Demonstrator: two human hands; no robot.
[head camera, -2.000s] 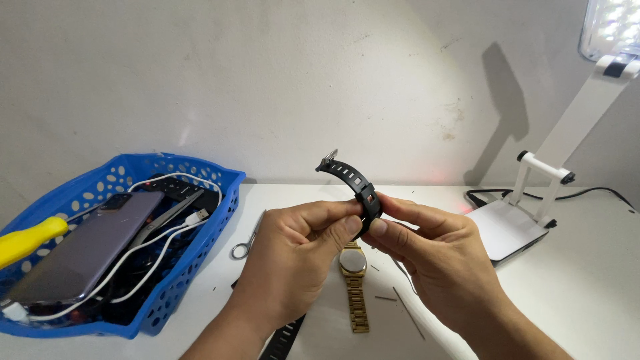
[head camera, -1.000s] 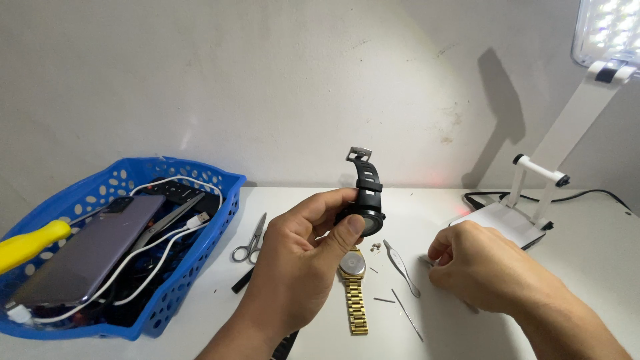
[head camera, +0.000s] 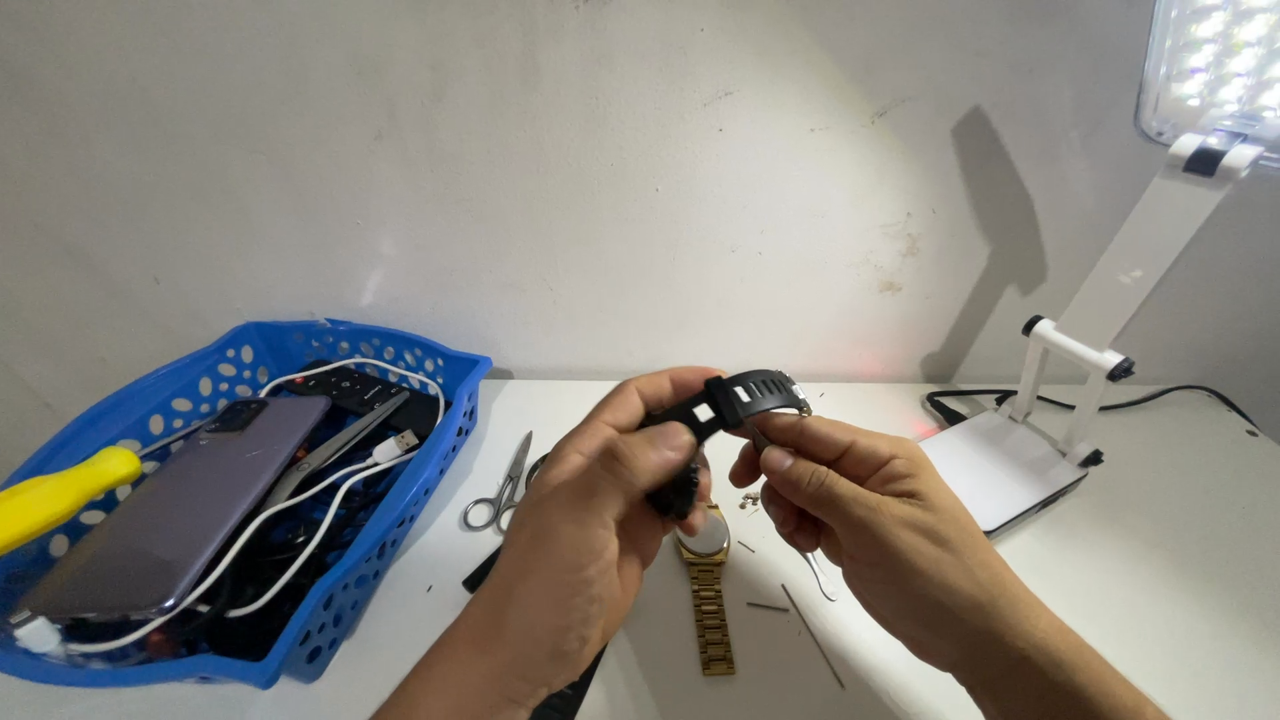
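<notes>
My left hand (head camera: 620, 480) holds a black wristwatch by its case, and the black strap (head camera: 757, 393) arches up to the right from the fingers. My right hand (head camera: 850, 500) grips a thin metal tool (head camera: 759, 436) between thumb and forefinger, its tip by the strap's keeper loop; the tool's kind cannot be told. Below the hands a gold-coloured watch (head camera: 711, 600) lies on the white table. Thin metal pins (head camera: 768, 606) and a longer thin rod (head camera: 813, 636) lie to its right, with several tiny metal parts (head camera: 750, 502) above. Tweezers (head camera: 820, 578) are partly hidden by my right hand.
A blue plastic basket (head camera: 350, 590) at left holds a smartphone (head camera: 180, 510), a white USB cable (head camera: 330, 485), a remote control (head camera: 350, 388) and a yellow-handled tool (head camera: 70, 495). Small scissors (head camera: 502, 490) lie beside it. A white desk lamp (head camera: 1130, 260) stands at right, with a black strap piece (head camera: 572, 690) near the front.
My right hand has moved from the table at right to the strap and now holds a thin tool. The strap, upright a second ago, now leans to the right.
</notes>
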